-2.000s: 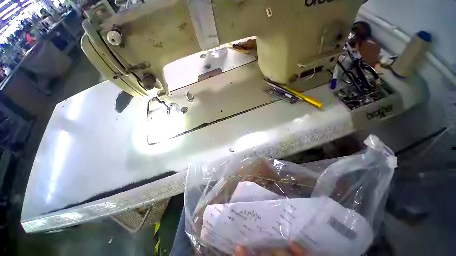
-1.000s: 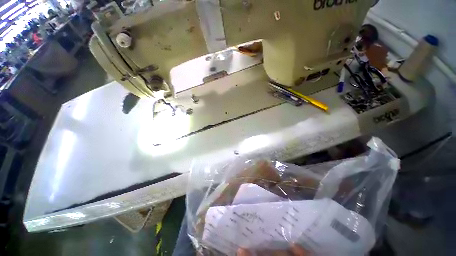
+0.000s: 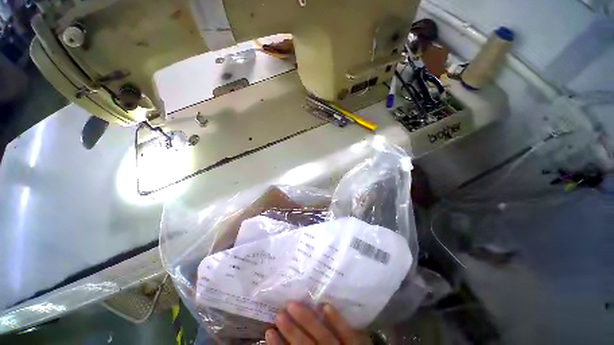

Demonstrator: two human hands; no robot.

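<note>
A clear polybag (image 3: 373, 195) lies over the front edge of the machine table at the lower middle. Inside it are a printed white paper (image 3: 269, 269) with a barcode at its upper right and folded brown cloth (image 3: 273, 201) behind the paper. My right hand (image 3: 313, 327), by its slant, is at the bottom edge with its fingers on the front of the bag over the paper's lower part. Its palm is cut off, so a grip cannot be made out. My left hand is not in view.
A cream sewing machine (image 3: 256, 17) stands behind, its needle area lit. A yellow stick (image 3: 353, 119) lies on the bed beside dark metal tools. A tray (image 3: 431, 124) of metal bits and a cream thread cone (image 3: 486, 60) are at the right. A basket (image 3: 138, 303) is below the table.
The view has shifted, so the machine sits further left. The bag is further left and higher, overlapping more of the table. More of the fingers show on its front, and the print is clearer.
</note>
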